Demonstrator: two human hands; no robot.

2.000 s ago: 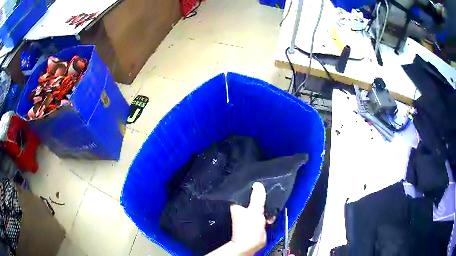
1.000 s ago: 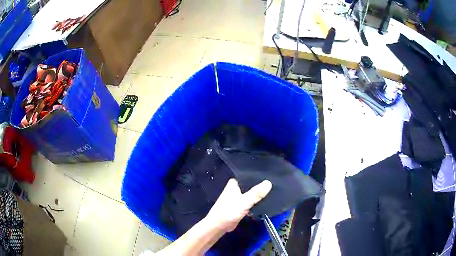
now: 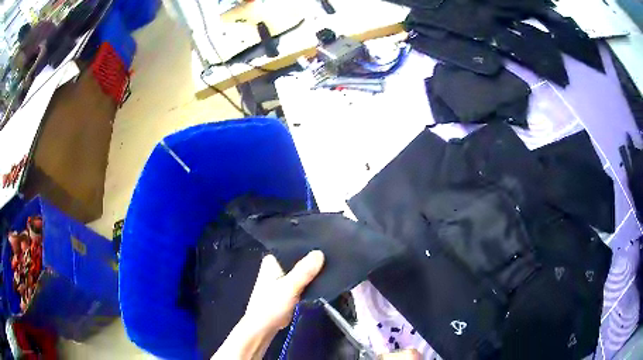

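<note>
My left hand (image 3: 271, 299) grips a black fabric panel (image 3: 331, 246) by its near edge, with the thumb on top. The panel is held over the right rim of the large blue bin (image 3: 204, 165), which has black pieces (image 3: 225, 281) inside. My right hand (image 3: 400, 354) is mostly cut off by the bottom edge. It holds scissors (image 3: 340, 322), whose silver blades point up and left towards the underside of the panel. The scissors' handles are hidden. Black panels, some with small white logos, lie spread on the table (image 3: 321, 155) at right.
More black pieces (image 3: 486, 42) lie at the table's back. A small grey metal device (image 3: 342, 55) and thin metal tools (image 3: 352, 86) sit near the wood-edged table (image 3: 233, 79). A second blue bin (image 3: 74, 271) with red-orange pieces stands at left. Dark scraps (image 3: 395, 334) lie near my right hand.
The view has turned right, showing more of the table. My left hand still holds a black panel, now at the bin's right rim. My right hand has come partly into view at the bottom.
</note>
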